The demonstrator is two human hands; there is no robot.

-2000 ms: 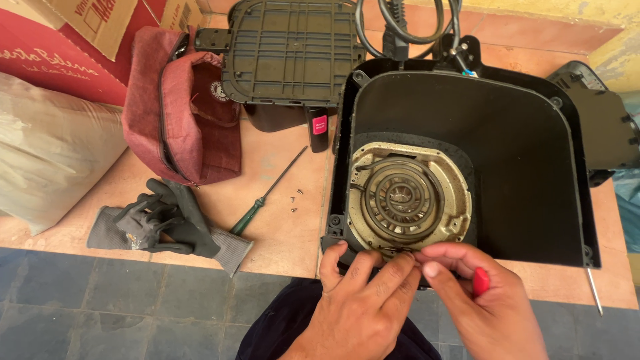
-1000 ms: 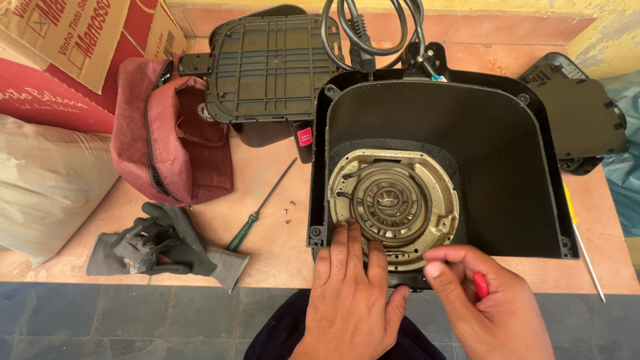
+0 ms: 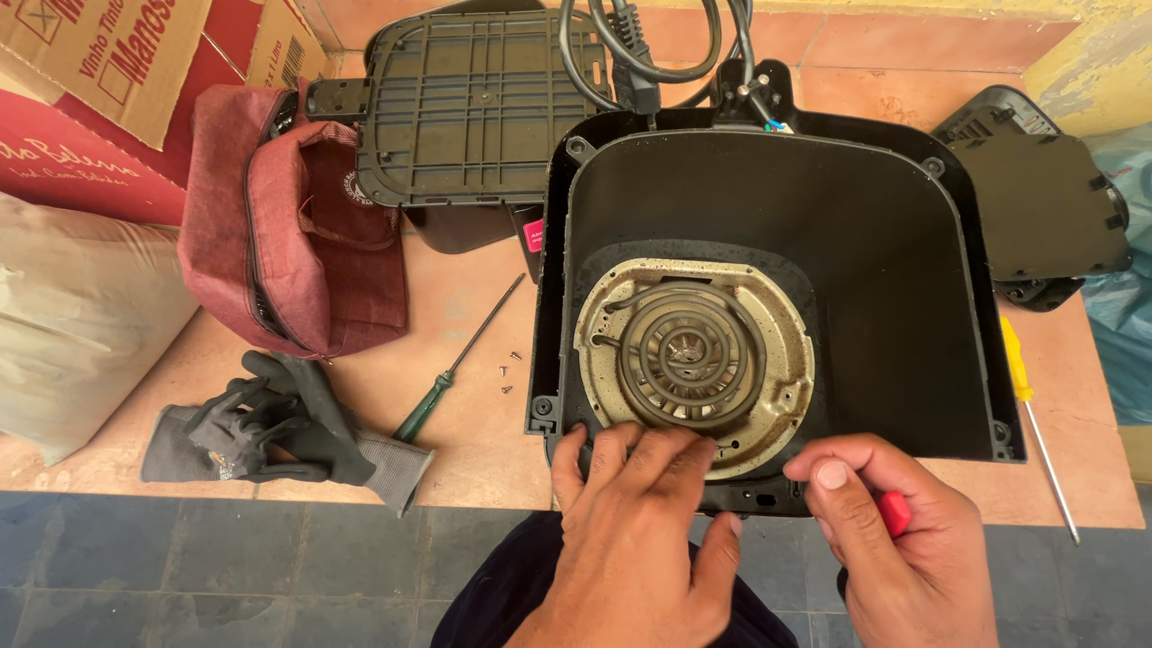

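Observation:
A black appliance housing [image 3: 882, 270] lies open in front of me, probably an air fryer's. Inside it a round metal plate [image 3: 796, 342] surrounds a coiled heating element [image 3: 688, 355]. My left hand [image 3: 643, 531] rests with spread fingers on the plate's lower rim and the housing edge; nothing shows in its grasp. At the housing's near edge, my right hand [image 3: 891, 531] is curled around a tool with a red handle [image 3: 894, 514]. Most of that tool is hidden by the palm and fingers. Thumb and index finger sit close together beside the edge.
Left of the housing lie a green-handled screwdriver [image 3: 438, 393], several small screws [image 3: 507, 371], grey work gloves [image 3: 288, 432] and a red fabric bag [image 3: 297, 225]. A black ribbed panel [image 3: 477, 108] and coiled cable [image 3: 643, 67] are behind. On the right are a yellow-handled screwdriver [image 3: 1021, 378] and black cover [image 3: 1035, 202].
My left hand has moved away from my right hand, where their fingers met two seconds ago, and lies flatter over the plate's rim. The red-handled tool stays in my right hand.

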